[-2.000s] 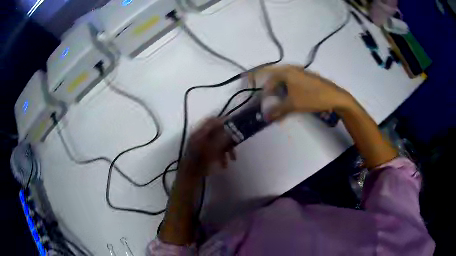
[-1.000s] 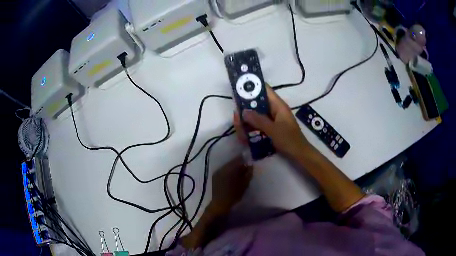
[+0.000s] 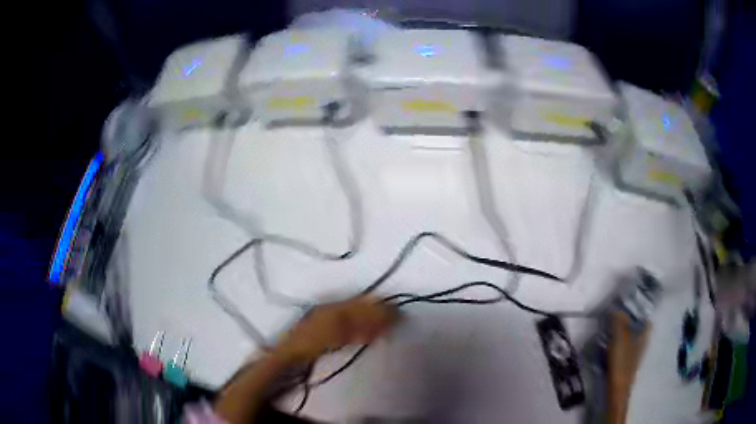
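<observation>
My left hand is blurred over the front middle of the white table, beside black cables; nothing is seen in it, and its fingers are unclear. My right hand is blurred at the right, around a dark remote control with a pale ring. A second black remote lies on the table just left of my right hand. White boxes with blue lights and yellow labels, such as the middle one, stand in a row at the back.
Thin black cables run from the boxes across the table. A pink binder clip and a teal one sit at the front left edge. A blue-lit strip is at the left edge. Small dark pieces lie at the right.
The view has swung up to show the whole row of boxes. My right hand and its remote have moved right, past the loose remote. My left hand has come out over the cables.
</observation>
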